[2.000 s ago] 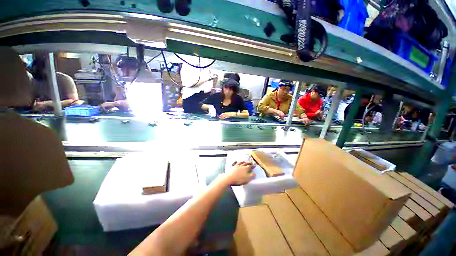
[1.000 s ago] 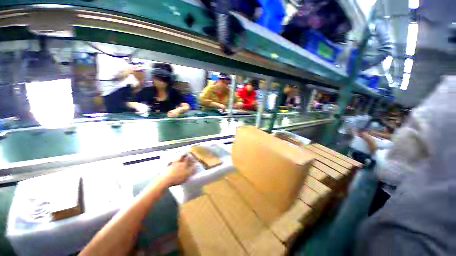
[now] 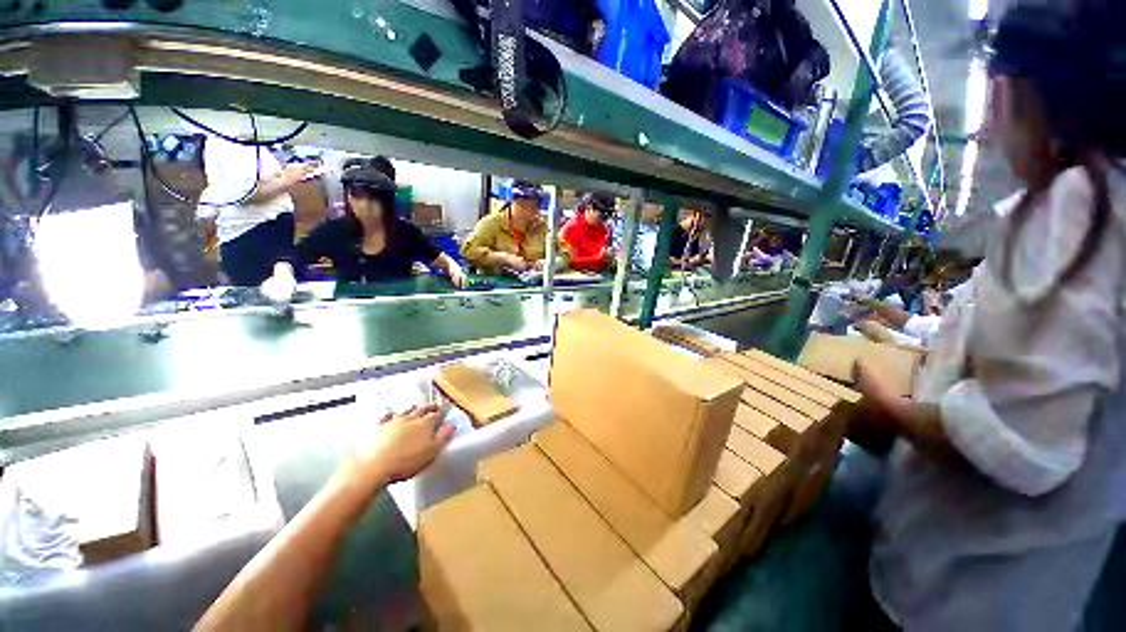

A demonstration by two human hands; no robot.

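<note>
My left hand (image 3: 405, 444) reaches in from the bottom left, palm down with fingers apart. It rests on the left part of a white foam tray (image 3: 459, 459). No grasp on anything shows. A small brown inner box (image 3: 474, 394) lies in that tray, with crinkled clear film beside it. A second foam tray (image 3: 210, 543) is at the left, cut off by the picture's edge. It holds another brown inner box (image 3: 119, 506) and shiny clear film. My right hand is out of the picture.
Flat-sided brown cartons (image 3: 568, 531) stand in a long row at the right, with one carton (image 3: 642, 407) standing higher on top. A person (image 3: 1025, 407) stands close at the right, holding a brown carton. A green shelf (image 3: 371, 74) runs overhead. People sit across the line.
The view has turned right, so trays and cartons appear farther left. A person holding a carton now shows at the right. My left hand stays at the same foam tray.
</note>
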